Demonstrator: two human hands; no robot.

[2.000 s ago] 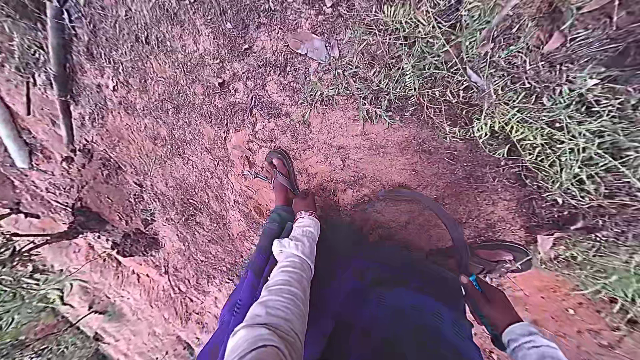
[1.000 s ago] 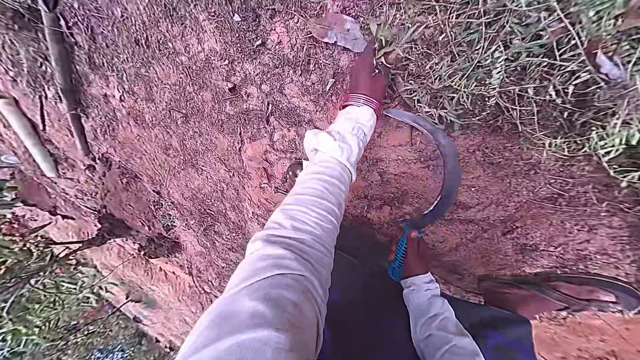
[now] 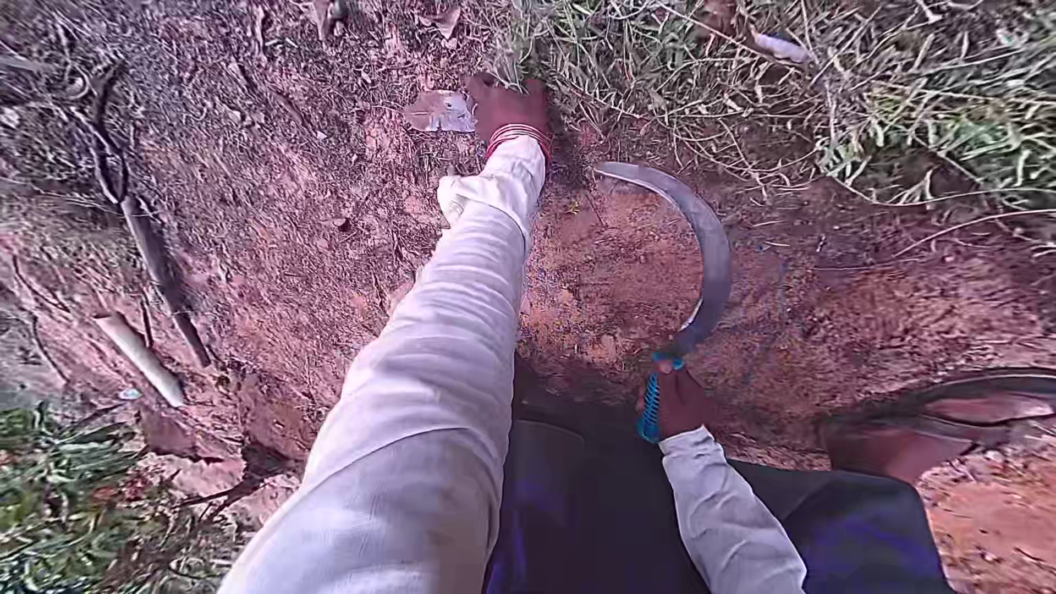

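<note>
My left hand [image 3: 510,106], with red bangles at the wrist, reaches to the edge of the grass [image 3: 643,74]. Its fingers are curled at some grass stems, but their tips are hidden, so I cannot tell how firmly they hold. A dry leaf [image 3: 441,111] lies against its left side. In my right hand [image 3: 683,402] is the blue-wrapped handle of a sickle [image 3: 711,247]. The curved blade arcs up over bare reddish soil, its tip pointing left, a short way below and right of my left hand.
My sandalled foot [image 3: 899,441] is at the lower right. A dark branch [image 3: 161,272] and a pale cut stick [image 3: 140,356] lie at the left. Green plants [image 3: 66,503] grow at the lower left. Long dry stems trail from the grass on the right.
My left hand has gone from beside my foot, past the leaf's lower edge, up to the grass. The sickle, earlier low by my right foot, has come up and inward in my right hand.
</note>
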